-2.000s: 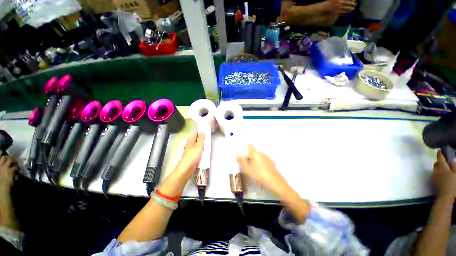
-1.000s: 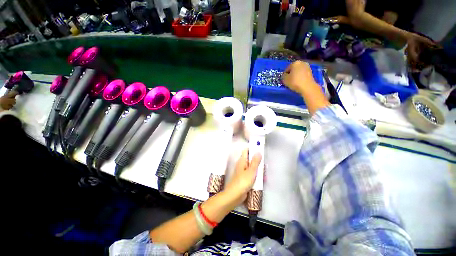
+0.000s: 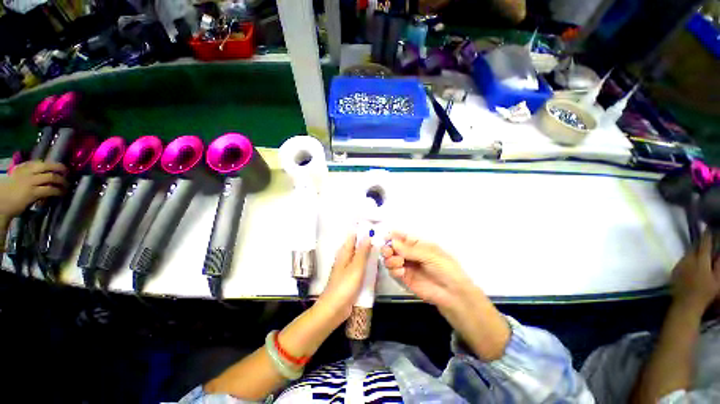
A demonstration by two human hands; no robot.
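Observation:
A white hair dryer (image 3: 369,293) with a coppery band low on its handle lies in front of me, its head towards the back. My left hand (image 3: 346,276) holds its handle from the left. My right hand (image 3: 418,267) is just right of the handle's top, its thumb and fingertips pinched together; a tiny bit may be between them, too small to tell. A second white hair dryer (image 3: 305,225) lies to the left, untouched. The blue screw bin (image 3: 377,129) with silvery bits stands behind.
Several grey hair dryers with magenta rings (image 3: 226,225) lie at the left, where another person's hand (image 3: 35,186) reaches in. A dark screwdriver (image 3: 444,118), a second blue bin (image 3: 513,93) and a cream bowl (image 3: 568,120) are behind. Another person's hand (image 3: 695,272) is at right.
My right hand has come back from the screw bin to the dryer. The held dryer is nearer to me and apart from the other white one. A neighbour's hand has reached the grey dryers.

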